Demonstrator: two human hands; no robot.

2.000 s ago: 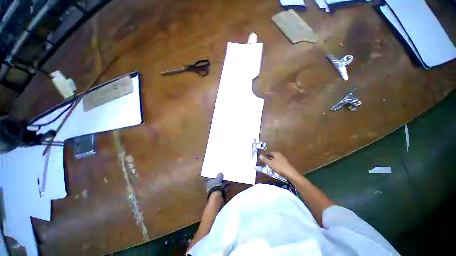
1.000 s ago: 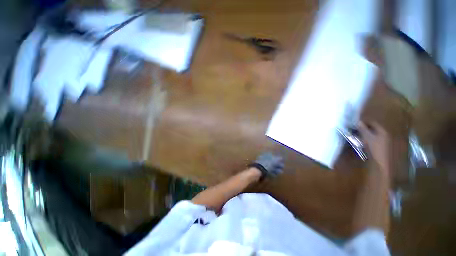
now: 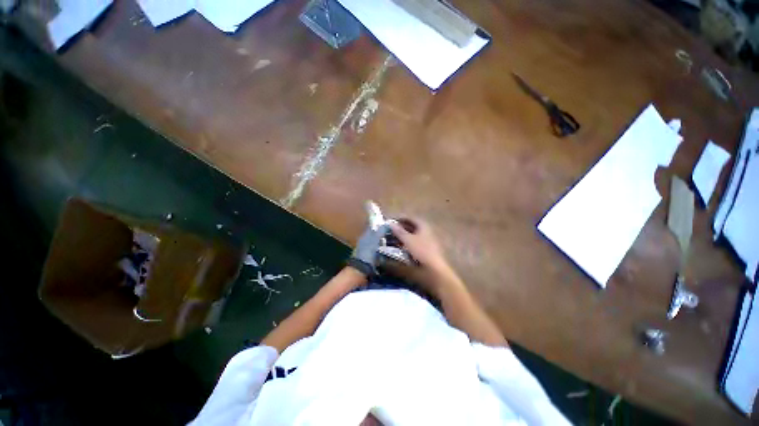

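My gloved left hand (image 3: 369,245) and bare right hand (image 3: 420,244) are close together over the table's front edge. They are closed around silver metal fabric clamps (image 3: 394,251); fingers hide much of them, so I cannot tell exactly how many. A bright tip (image 3: 374,214) sticks up past the glove. The white-topped cut bundle (image 3: 606,204) lies on the table to the right, apart from both hands, with no clamp visible on it.
Scissors (image 3: 553,115) lie beyond the hands. A pale pattern weight (image 3: 681,210) and two loose clamps (image 3: 681,299) are at right, near other white-topped pieces (image 3: 744,212). More pieces and a clear block (image 3: 331,22) lie at the back. An open scrap box (image 3: 131,274) stands on the floor left.
The view has swung left. My right hand has left the cut bundle, carrying silver metal to my left hand. The bundle now lies untouched on the right.
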